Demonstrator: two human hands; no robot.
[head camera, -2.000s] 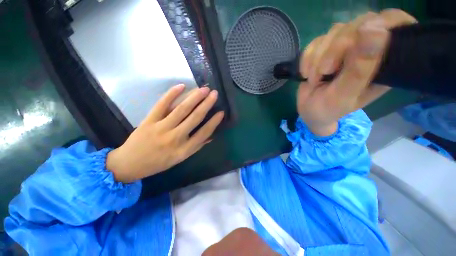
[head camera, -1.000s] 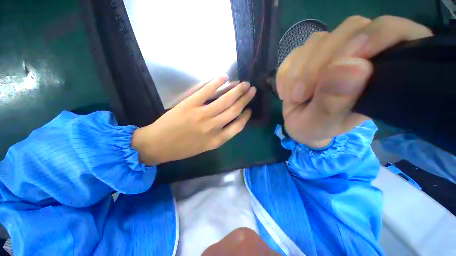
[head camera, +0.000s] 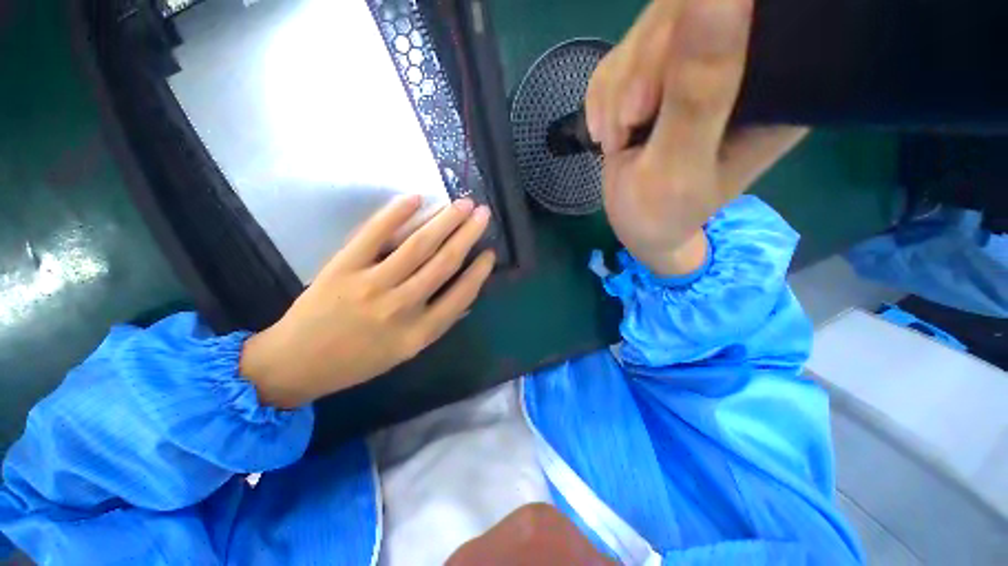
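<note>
My left hand lies flat with spread fingers over the near end of the silver plate and the black fixture tray. A perforated dark strip runs along the plate's right edge. My right hand is closed around the electric screwdriver. Its dark nose is over the round grey screw tray, right of the fixture tray. The bit's tip is too small to make out. My right hand hides part of the screw tray.
The dark green bench mat lies under the trays. A white box-like surface is at the lower right, with blue cloth above it. My blue sleeves and smock are at the bottom.
A second ago the screwdriver nose was at the fixture tray's right edge; now it is over the screw tray. The view has shifted too. My left hand stays on the plate's near end.
</note>
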